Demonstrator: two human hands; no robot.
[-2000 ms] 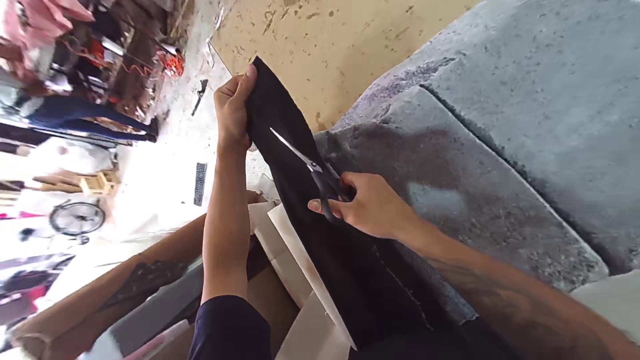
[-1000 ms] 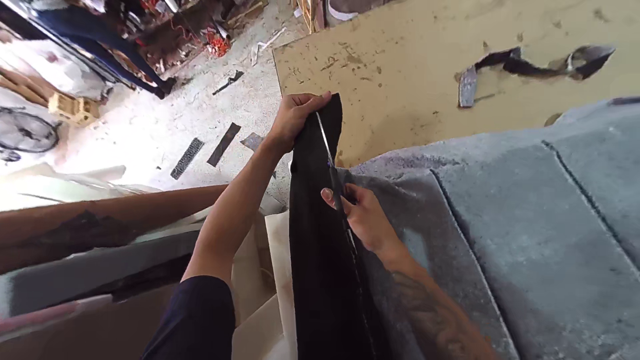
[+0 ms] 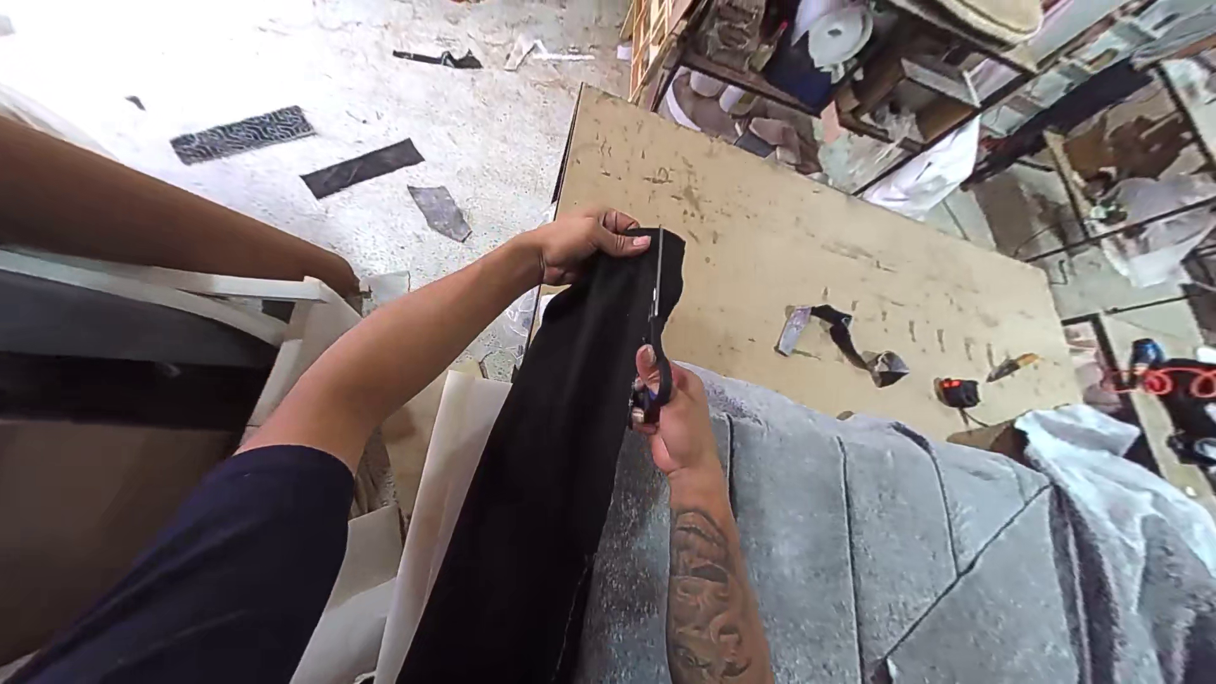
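Note:
My left hand (image 3: 594, 249) pinches the far end of a long strip of black fabric (image 3: 560, 408) between thumb and fingers. My right hand (image 3: 676, 413) grips the dark handles of a pair of scissors (image 3: 655, 313). Its blades point away from me and lie along the fabric near its right edge, close to my left fingertips. The near part of the strip rests along grey plush fabric (image 3: 788, 532) with stitched seams. How far the blades have cut in cannot be told.
Beyond lies a worn board tabletop (image 3: 741, 209) with a curled fabric scrap (image 3: 841, 332) and a tape measure (image 3: 956, 391). Fabric offcuts (image 3: 361, 168) lie on the floor. Another person's arm (image 3: 171, 204) reaches in at left, above a white frame (image 3: 285, 290). Shelves (image 3: 750, 85) stand at the back.
The scissors, angled across the strip two seconds ago, now lie along it near its right edge. My left hand still holds the strip's far end. The view has swung to the right.

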